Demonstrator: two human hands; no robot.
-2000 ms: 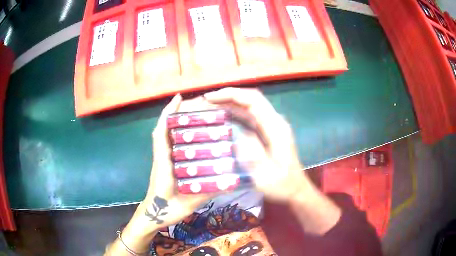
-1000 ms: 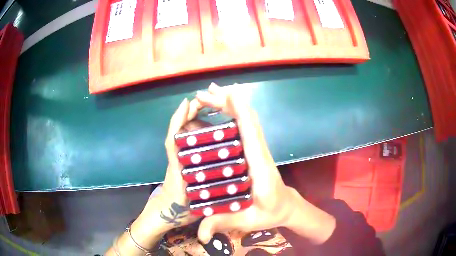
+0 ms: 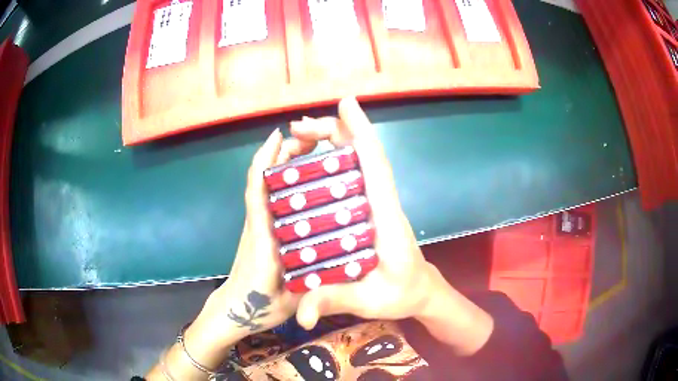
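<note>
A stack of several red phones (image 3: 321, 217) is held upright in front of me, its short ends facing me. Each end face shows two pale round dots and a silver trim line. My left hand (image 3: 256, 238) is along the left side of the stack. My right hand (image 3: 390, 253) is along the right side, its thumb under the lowest phone. The phones' long faces and far ends are hidden. The foam tray (image 3: 327, 82) lies beyond my hands, with white paper labels (image 3: 245, 24) in its pockets.
The green bench (image 3: 134, 216) has a curved near edge. A stack of red trays (image 3: 624, 104) stands at the right, and another red edge (image 3: 9, 178) at the left. Below the near edge at right is a red tray (image 3: 520, 271) with a dark item in one pocket.
The stack was first gripped by a blurred right hand, which now lies flatter along its side with the thumb below. Since a second ago, the stack has moved up slightly in view.
</note>
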